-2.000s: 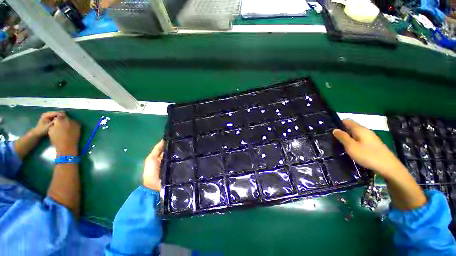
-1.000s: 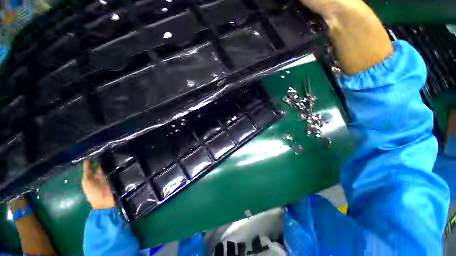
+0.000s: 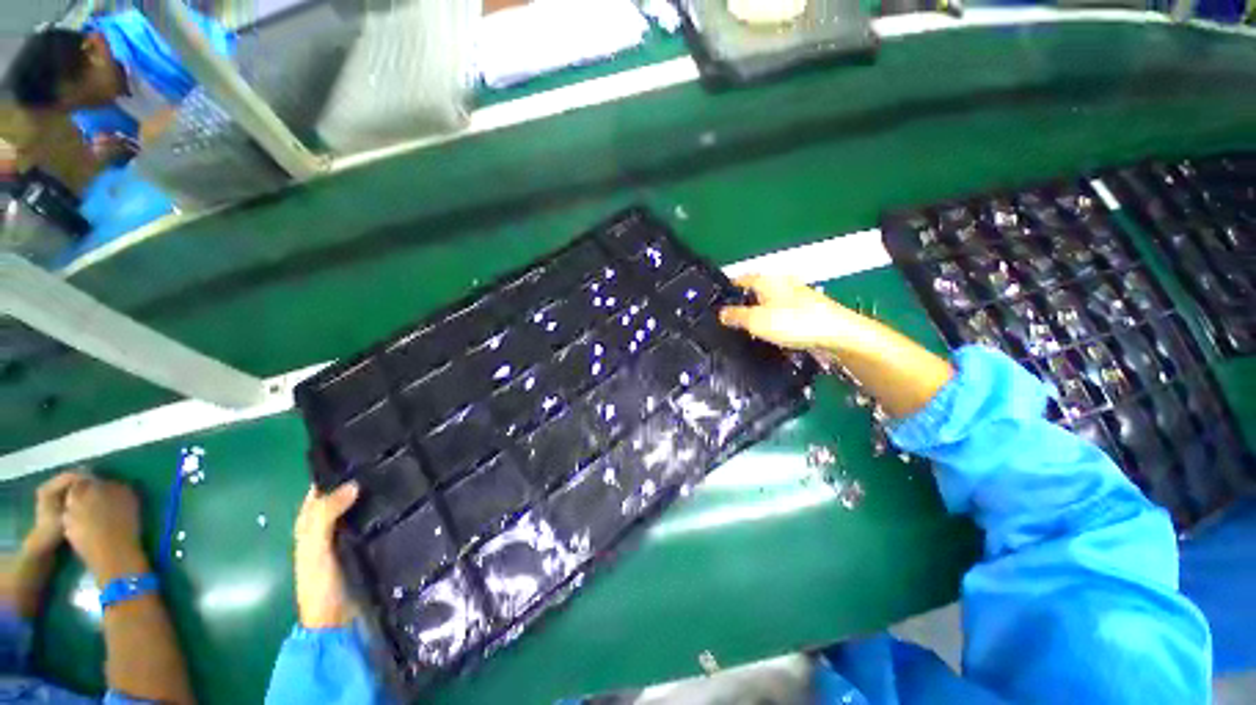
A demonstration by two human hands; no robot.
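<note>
A large black shiny blister tray [image 3: 475, 489] is tilted above the green work surface. White specks lie in its pockets, mostly in the upper right half. My left hand [image 3: 324, 558] grips its left edge, thumb on top and fingers hidden below. My right hand [image 3: 799, 320] grips its upper right edge, thumb on top. Whether more than one tray is stacked there, I cannot tell. Small silvery metal parts [image 3: 831, 477] lie loose right of the tray, partly near my right forearm.
Black trays [image 3: 1054, 324] with shiny parts lie at the right. A white rail [image 3: 827, 256] and green belt [image 3: 551, 193] run behind. A slanted white post [image 3: 124, 331] stands at the left. Another person's joined hands [image 3: 94, 517] and a blue stick [image 3: 174, 510] are at the left; another person sits opposite.
A second ago one tray was raised close to the camera above another held by my left hand. Now only one shows, lower, in both hands, tilted more than at first.
</note>
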